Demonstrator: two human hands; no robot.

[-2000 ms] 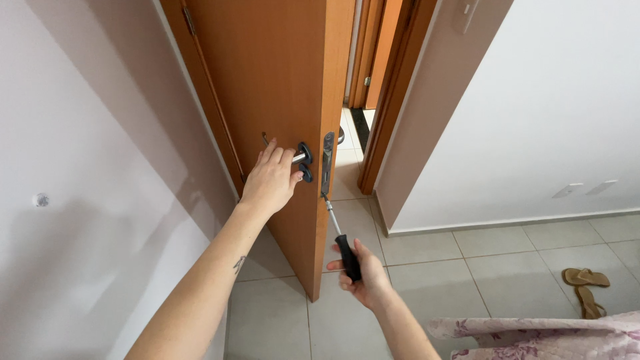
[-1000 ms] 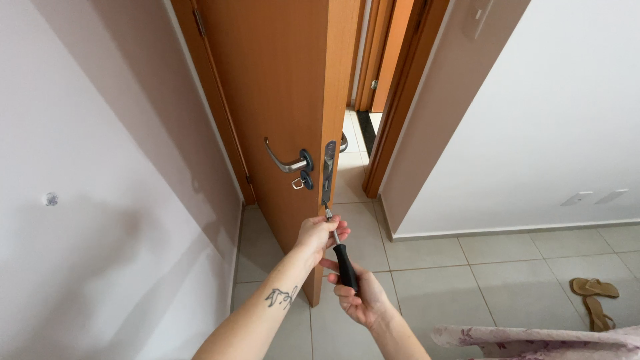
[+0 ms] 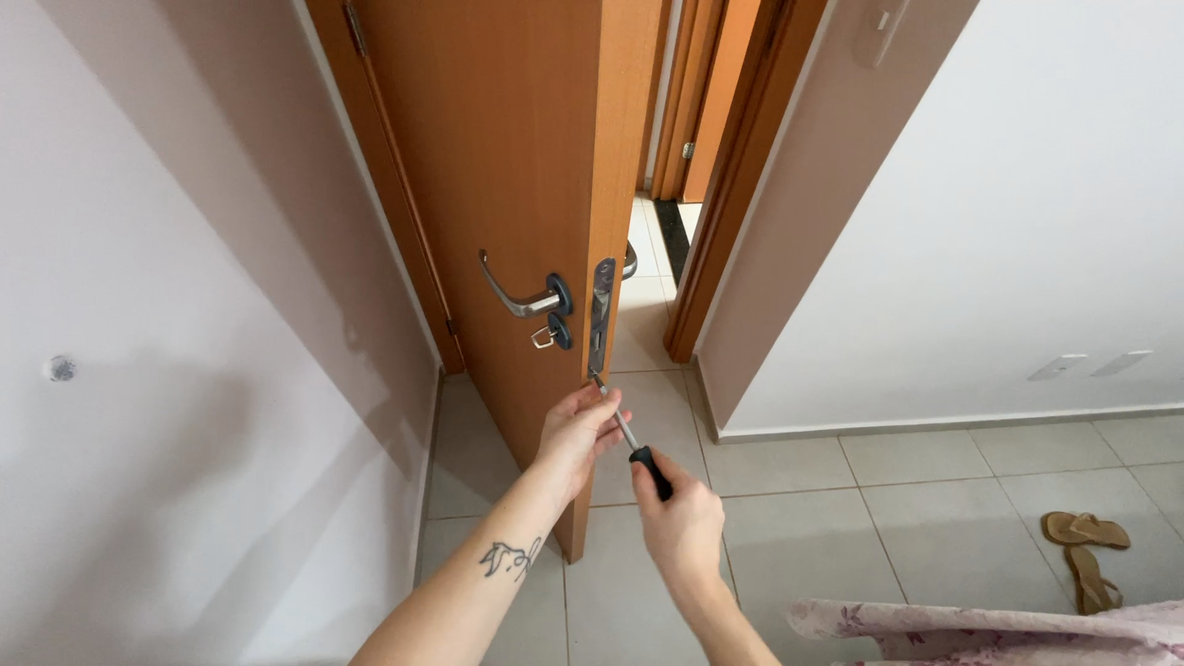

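Note:
My right hand [image 3: 683,518] grips the black handle of a screwdriver [image 3: 627,430], whose shaft slants up to the lower end of the metal lock faceplate [image 3: 601,310]. That plate is set in the edge of a wooden door [image 3: 518,139]. My left hand [image 3: 578,435] is at the shaft near the tip, its fingers bent around that spot; whether they pinch the shaft or a screw is hard to tell. Above the hands, on the door's face, are a metal lever handle [image 3: 523,301] and a key [image 3: 544,339] in the lock's round cover.
The door stands ajar beside its wooden frame [image 3: 731,185]. White walls rise left and right, the right one with a switch plate [image 3: 883,28] and outlets [image 3: 1057,367]. On the tiled floor lie brown flip-flops [image 3: 1084,530], near a pink floral cloth [image 3: 971,624] at the lower right.
My left hand was at the lever handle two seconds ago and has come down to the screwdriver shaft. My right hand has kept hold of the screwdriver at the faceplate's lower end.

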